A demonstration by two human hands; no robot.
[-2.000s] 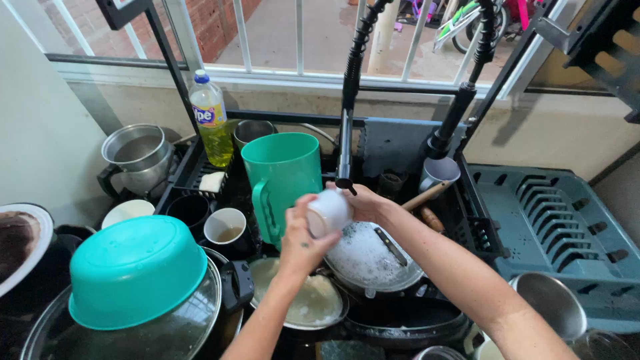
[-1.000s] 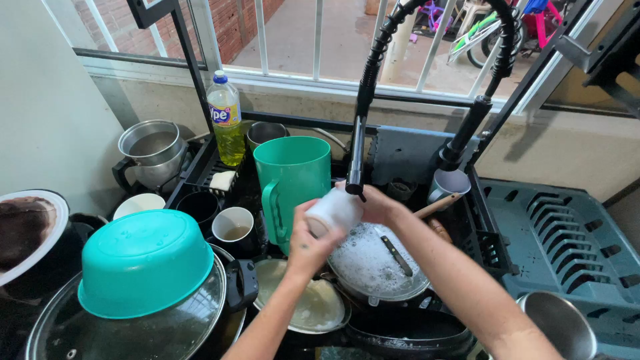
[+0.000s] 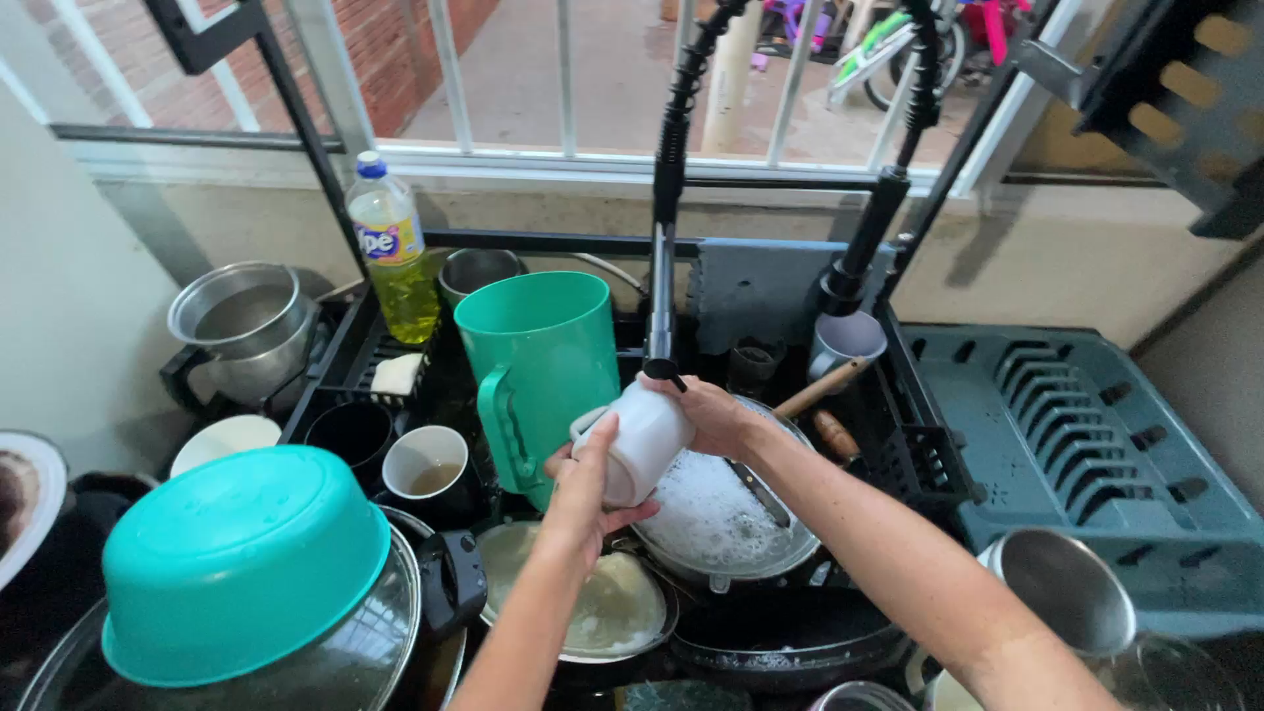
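Note:
My left hand [image 3: 590, 484] grips a white mug [image 3: 637, 441] by its side and base, its handle toward the upper left. My right hand [image 3: 706, 415] is at the mug's upper end, with its fingers partly hidden by it. Directly above hangs the black spray head of a spring faucet [image 3: 662, 365]. Below the hands, a pan with soapy foam [image 3: 716, 513] holds a dark-handled utensil [image 3: 762, 492]. To its left, a pan of cloudy liquid [image 3: 612, 612] sits lower. A green plastic pitcher [image 3: 543, 346] stands just left of the mug.
A dish soap bottle [image 3: 385, 247], a metal pot [image 3: 242, 336] and a mug with brown liquid [image 3: 427, 464] are at left. An upturned turquoise bowl [image 3: 237, 563] rests on a glass lid [image 3: 395, 632]. At right are a grey dish rack [image 3: 1027, 355], a lilac mug [image 3: 849, 341] and a metal cup [image 3: 1066, 592].
The mug is tilted differently in my hands, and its handle now shows at the left. Both hands remain on it under the faucet head.

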